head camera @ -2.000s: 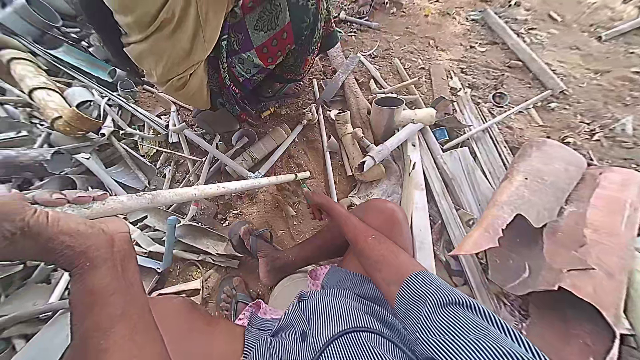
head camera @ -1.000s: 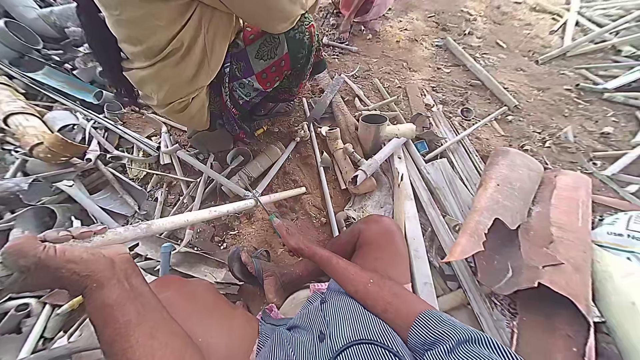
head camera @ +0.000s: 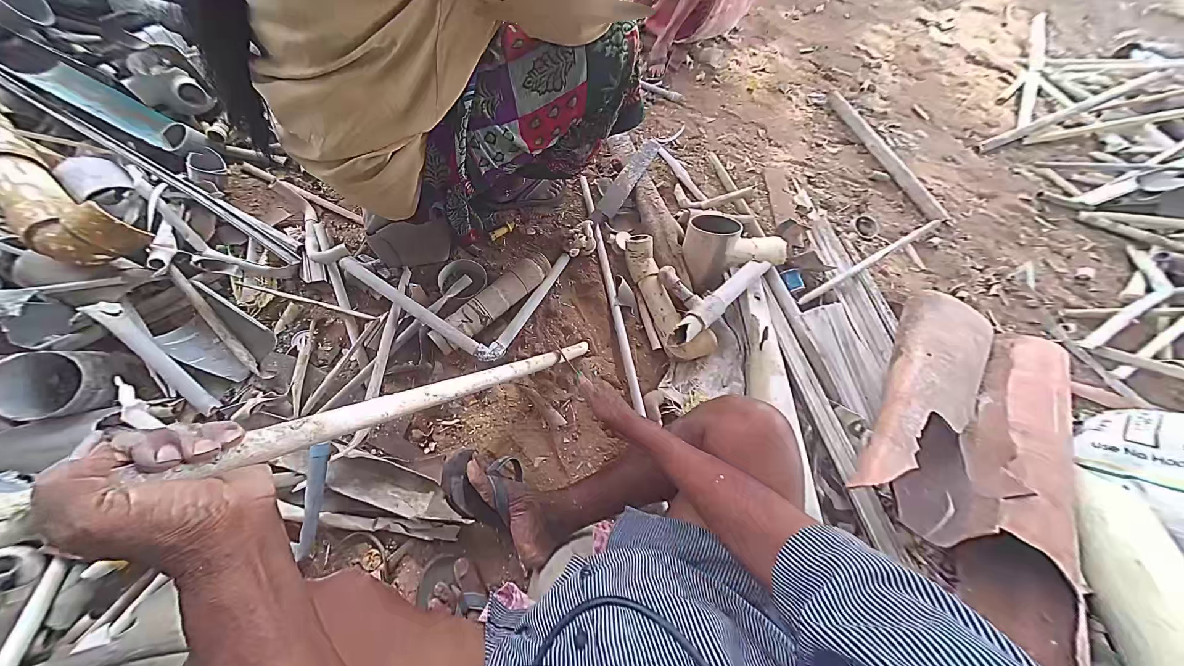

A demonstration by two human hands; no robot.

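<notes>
My left hand (head camera: 157, 490) grips a long, dirty whitish plastic pipe (head camera: 398, 402) from below at the left. The pipe slopes slightly upward to the right across the view. Beside its far end, my right hand (head camera: 601, 400) is closed on a thin tool with a bit of green at the fingers. The tool's thin front part (head camera: 566, 359) lies against the pipe near the end; its exact kind is too small to tell. Beyond the hands, a broad metal blade (head camera: 629, 180) lies among pipe pieces and a grey pipe tee (head camera: 712, 245).
Scrap pipes and fittings (head camera: 55, 384) are heaped at the left. A person (head camera: 370, 92) in tan and patterned cloth is close in front. Split brown pipe shells (head camera: 1027, 416) and a white printed sack (head camera: 1133, 453) lie at the right, with more thin pipes (head camera: 1128, 185) farther back.
A second ago my right hand and the thin tool were farther back along the pipe; they have moved right, to its far end. My left hand still holds the pipe.
</notes>
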